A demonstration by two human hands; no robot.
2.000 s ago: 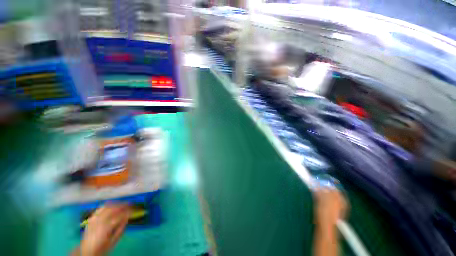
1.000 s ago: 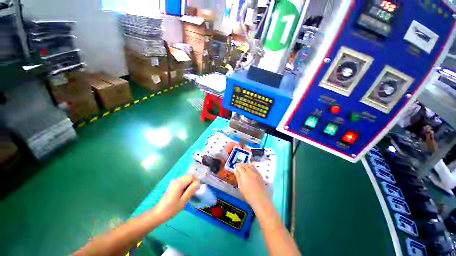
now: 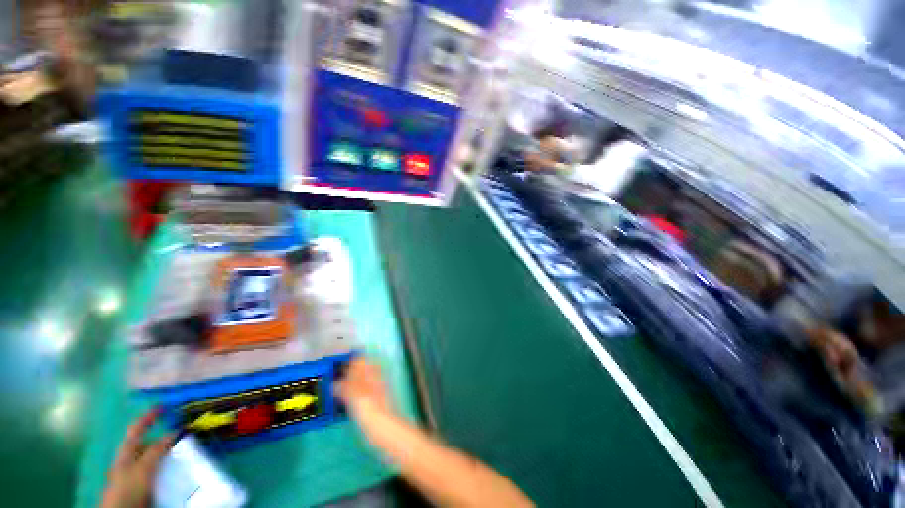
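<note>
A panel (image 3: 251, 295) with a pale border and dark centre lies in the orange nest (image 3: 252, 338) on the press's perforated base plate (image 3: 159, 362). The press head (image 3: 230, 213) is above and behind the nest, apart from the panel. My left hand (image 3: 137, 458), at the lower left, holds a pale sheet or film-covered panel (image 3: 194, 476) in front of the base. My right hand (image 3: 361, 385) is at the right end of the blue base, beside the black control with its red button (image 3: 255, 417). It is blurred, and its fingertips are not clear.
The control box (image 3: 382, 139) stands behind the bench on the right. The green conveyor (image 3: 476, 327) runs along the right, with a row of panels (image 3: 602, 316) beyond its white line and dark housings (image 3: 685, 322) past them. A coworker's hand (image 3: 839, 359) shows at the far right.
The view has swung right. My right hand has left the panel in the nest and moved to the base's right end. My left hand still holds the pale piece, now at the base's left front.
</note>
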